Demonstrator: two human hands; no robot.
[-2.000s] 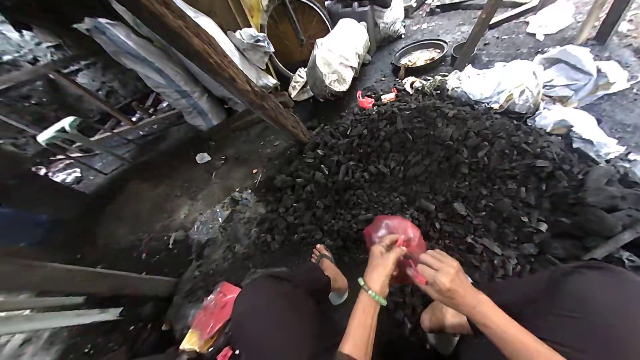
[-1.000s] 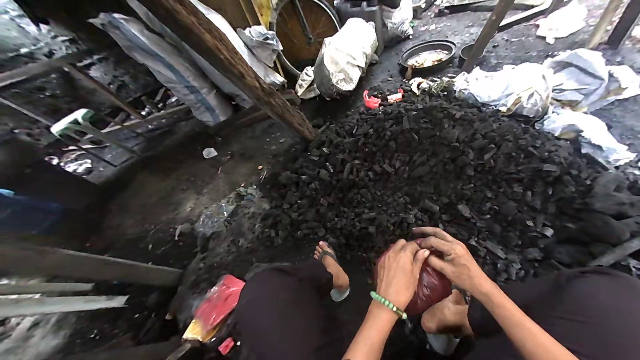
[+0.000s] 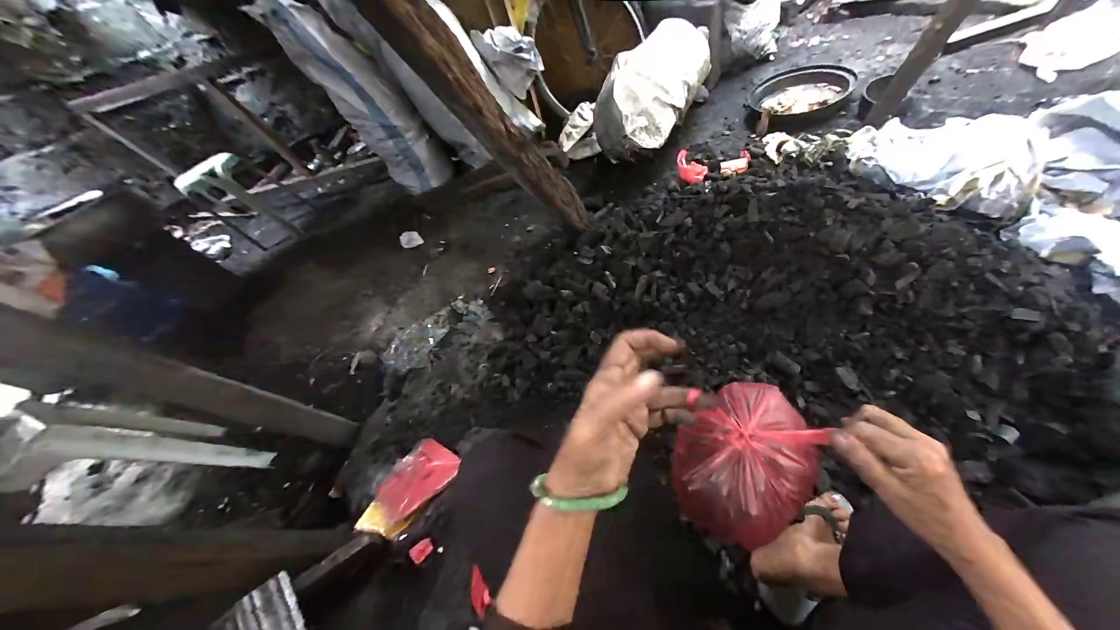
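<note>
A full red plastic bag (image 3: 744,490), gathered and twisted at its top, stands between my feet at the near edge of a heap of charcoal pieces (image 3: 752,271). My right hand (image 3: 901,464) pinches a stretched red end of the bag's neck between thumb and fingers. Left of the bag, my left hand (image 3: 617,411), with a green bangle (image 3: 577,500) on its wrist, is raised with fingers spread and blurred. A bit of red plastic shows by its fingers; whether they grip it I cannot tell.
A slanting wooden post (image 3: 490,114) rises beyond the heap. White sacks (image 3: 656,83) and a black pan (image 3: 802,94) lie behind it, crumpled white sacks (image 3: 954,166) at right. Red plastic bags (image 3: 418,479) lie beside my left leg. Grey boards (image 3: 166,376) stand at left.
Both hands were together on the red bag one second ago. They have moved apart, my left hand to the left, and the bag's twisted top now shows with an end pulled out to the right.
</note>
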